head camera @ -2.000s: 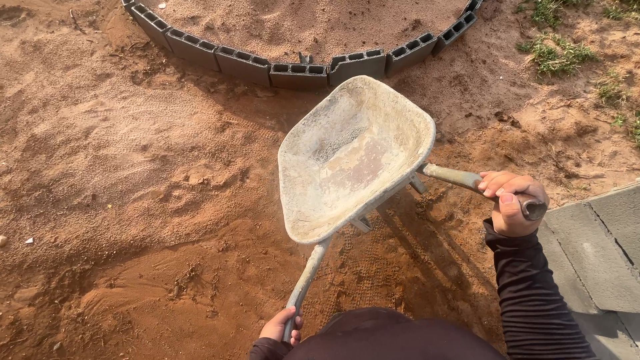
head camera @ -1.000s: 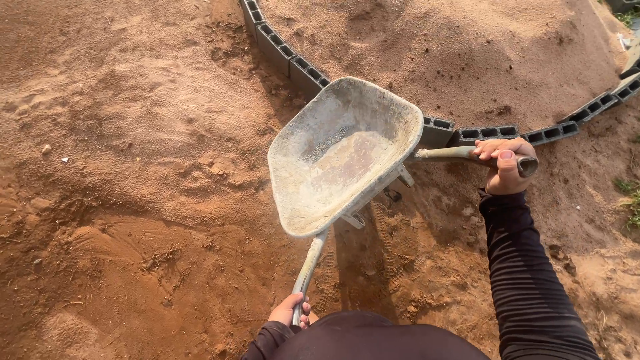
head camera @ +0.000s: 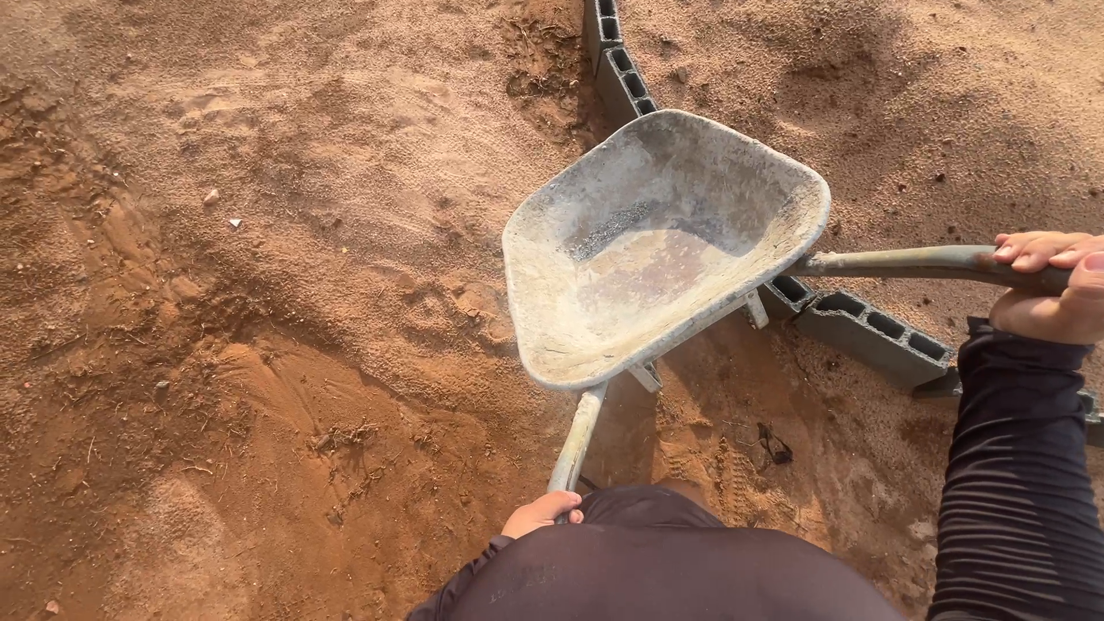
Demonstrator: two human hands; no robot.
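Observation:
A grey, mortar-stained metal wheelbarrow [head camera: 664,250] is in the middle of the view, its tray tilted and holding only a thin patch of grey grit. My left hand [head camera: 542,515] grips the left handle at the bottom centre, partly behind my dark shirt. At the right edge, my right hand [head camera: 1054,280] is closed around the end of the right handle, higher in view than the left hand. Two metal legs show under the tray's near side. The wheel is hidden.
A curved row of hollow concrete blocks [head camera: 873,338] runs behind and under the tray's outline, bordering a heap of sand [head camera: 957,129] at the upper right. Uneven reddish soil [head camera: 285,431] lies to the left, with small stones and dry roots.
The view has swung strongly, and the curved block row has shifted across it and now lies beside the wheelbarrow. Both hands have kept their grip. The grey blocks earlier at the right are out of view.

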